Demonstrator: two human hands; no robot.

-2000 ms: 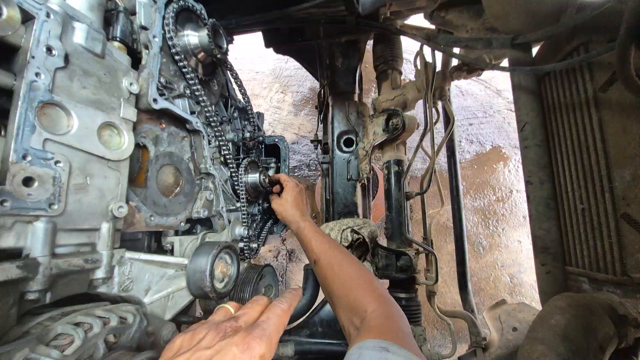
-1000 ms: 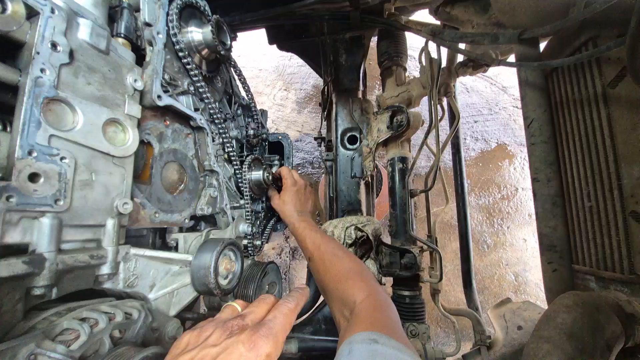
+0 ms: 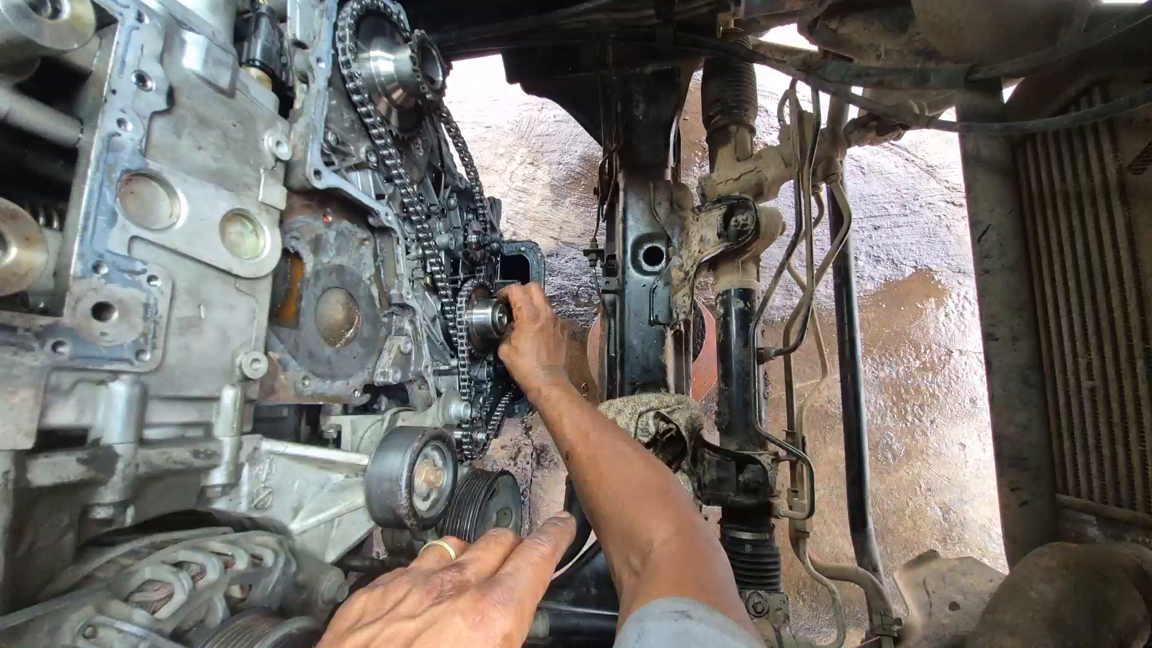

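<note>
My right hand (image 3: pixel 533 335) reaches to the crankshaft end (image 3: pixel 489 319) at the lower part of the engine front; its fingers touch the shiny metal hub, and their tips are partly hidden. A timing chain (image 3: pixel 409 193) runs from there up to a toothed camshaft sprocket (image 3: pixel 396 72). A lower chain (image 3: pixel 494 423) hangs below the hub. My left hand (image 3: pixel 450 589), with a ring on one finger, lies flat beside a ribbed pulley (image 3: pixel 486 504) and near a smooth idler pulley (image 3: pixel 412 477). Whether it touches the ribbed pulley I cannot tell.
An alternator (image 3: pixel 198 576) sits at the lower left, below the engine block (image 3: pixel 207 117). To the right run a black crossmember (image 3: pixel 643 270), a steering rack (image 3: pixel 738 360) and metal pipes (image 3: pixel 796 270). A cloth (image 3: pixel 652 418) lies over the crossmember. A finned radiator (image 3: pixel 1089 297) stands at the far right.
</note>
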